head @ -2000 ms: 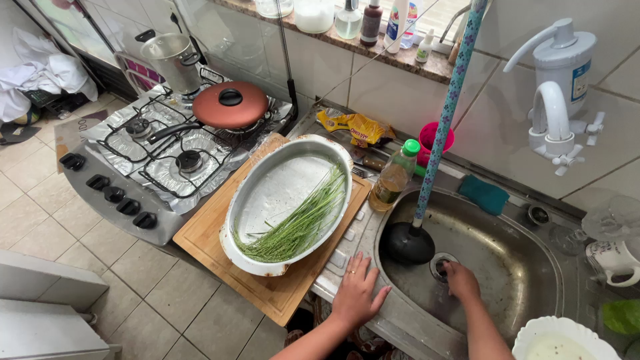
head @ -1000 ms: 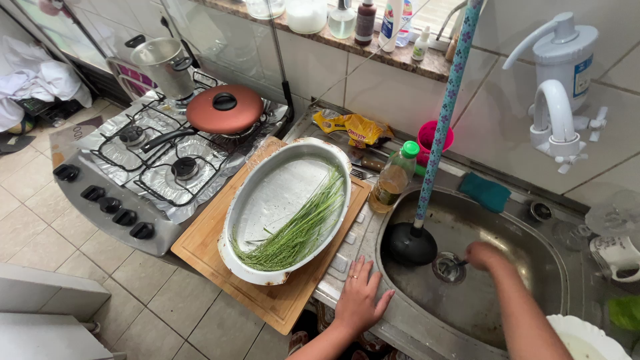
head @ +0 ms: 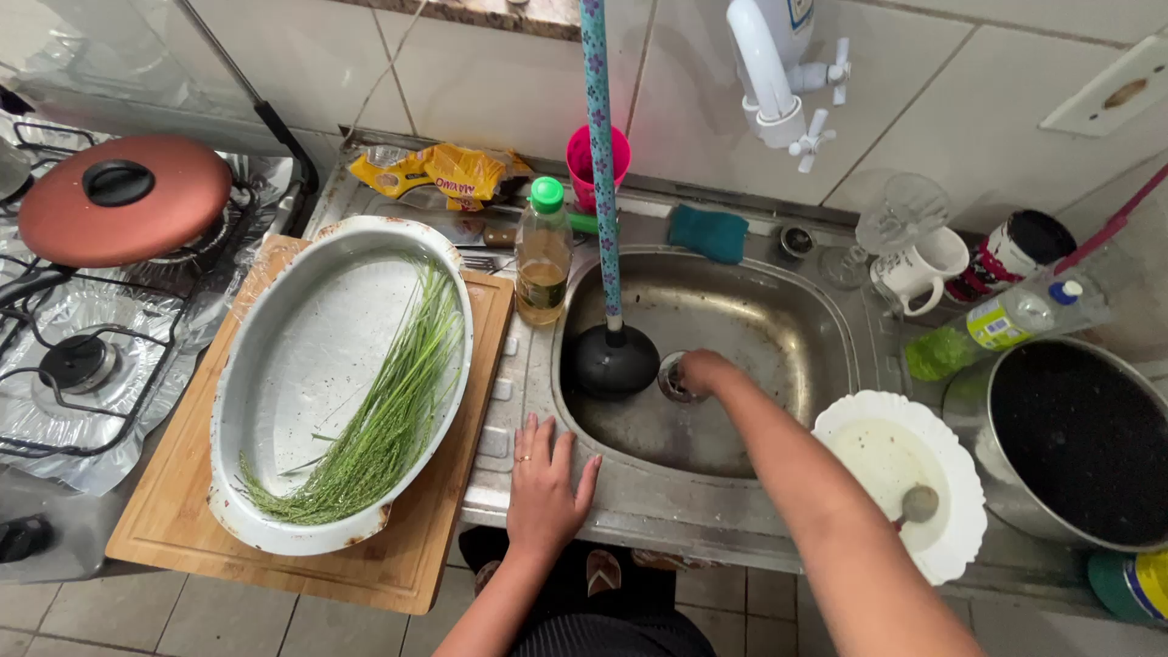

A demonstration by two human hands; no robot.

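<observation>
My right hand (head: 707, 373) reaches into the stainless steel sink (head: 776, 319) and touches the drain strainer (head: 677, 378); its fingertips are partly hidden, so its grip is unclear. Left of it, a black rubber plunger (head: 616, 361) with a flower-patterned handle stands upright in the basin. My left hand (head: 550, 484) rests flat on the metal counter edge, fingers apart, holding nothing. Beside it, an oval white enamel basin (head: 224, 401) with chipped edges sits on a wooden cutting board (head: 155, 511) and holds a bundle of green stalks (head: 383, 420).
A bottle with a green cap (head: 544, 255), a pink cup (head: 584, 164) and a teal sponge (head: 708, 233) stand behind. At right are a scalloped white bowl (head: 958, 474), a large pot of dark liquid (head: 1077, 438) and a white mug (head: 922, 265). A red-lidded pan (head: 128, 201) is on the stove.
My right hand moved right off the drain by one second ago and is now back at the strainer. My left hand remains on the counter edge. The view has shifted right and closer.
</observation>
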